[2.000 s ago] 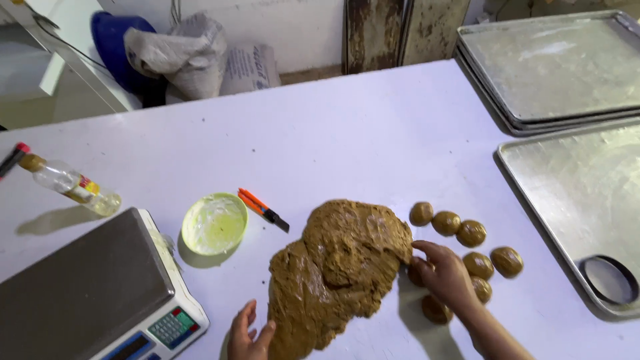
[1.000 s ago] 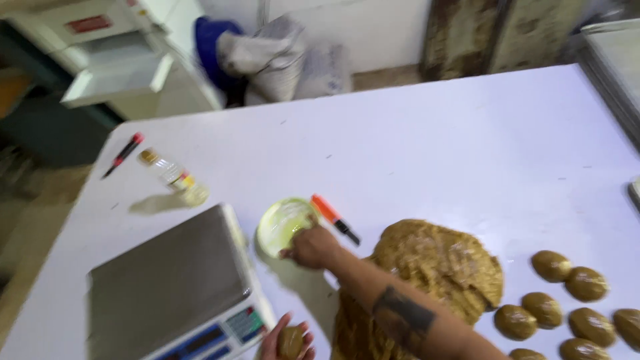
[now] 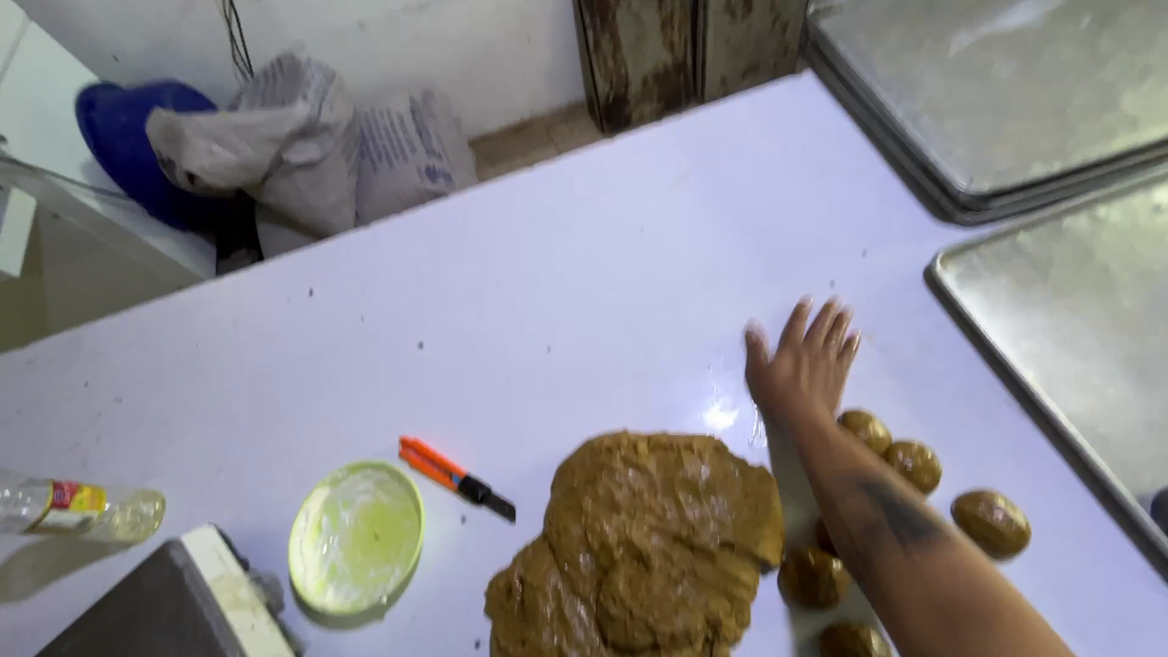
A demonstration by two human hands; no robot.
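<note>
My right hand [image 3: 803,365] lies palm down on the white table, fingers spread and holding nothing, beside a wet, shiny smear. Below it is a large brown dough mass [image 3: 648,547]. Several glossy brown dough balls [image 3: 991,524] lie to the right of the mass, some partly hidden by my forearm. A shallow green bowl [image 3: 358,538], with whitish residue and some liquid inside, stands left of the dough. Between bowl and dough lies an orange and black utility knife [image 3: 456,479]. My left hand is out of view.
A scale [image 3: 164,602] and a clear bottle of pale yellow liquid [image 3: 91,511] are at lower left. Metal baking trays [image 3: 1040,365] occupy the right side, some stacked. Beyond the table's far edge [image 3: 547,169] are sacks [image 3: 301,137] and a blue tub [image 3: 137,137].
My right hand has moved from the green bowl to the table above the dough balls. My left hand, holding a dough ball one second ago, has left the view. The view has shifted.
</note>
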